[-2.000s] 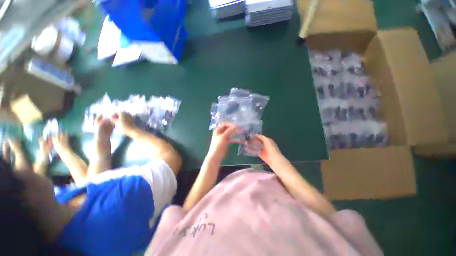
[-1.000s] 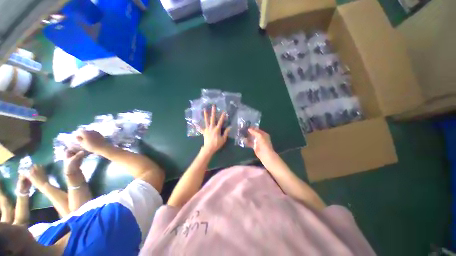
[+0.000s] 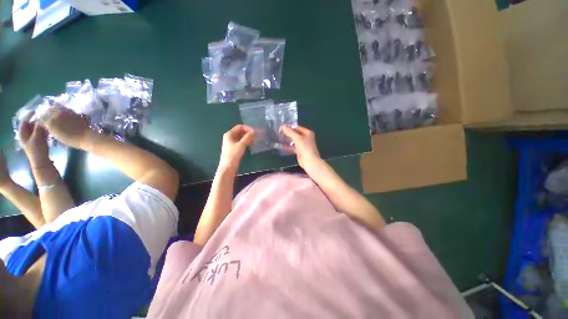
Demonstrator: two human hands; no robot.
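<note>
My left hand (image 3: 238, 144) and my right hand (image 3: 300, 141) are close together near the bench's front edge. Each holds a clear zip-lock bag by its lower part; the left bag (image 3: 256, 114) and the right bag (image 3: 286, 114) overlap side by side. The contents of the held bags are mostly hidden by fingers and blur. Beyond my hands, a loose group of overlapping clear bags (image 3: 240, 67) with dark contents lies on the green bench top.
At left, a person in blue and white handles a shiny bag pile (image 3: 112, 103). At right stands an open carton (image 3: 414, 159) with packed rows of bags (image 3: 398, 81). A blue crate (image 3: 520, 218) is at far right; part of a blue box (image 3: 103, 5) shows at top left.
My left hand has left the bag group and now grips a bag beside the one in my right hand. The bag group lies apart from my hands. The camera view has shifted.
</note>
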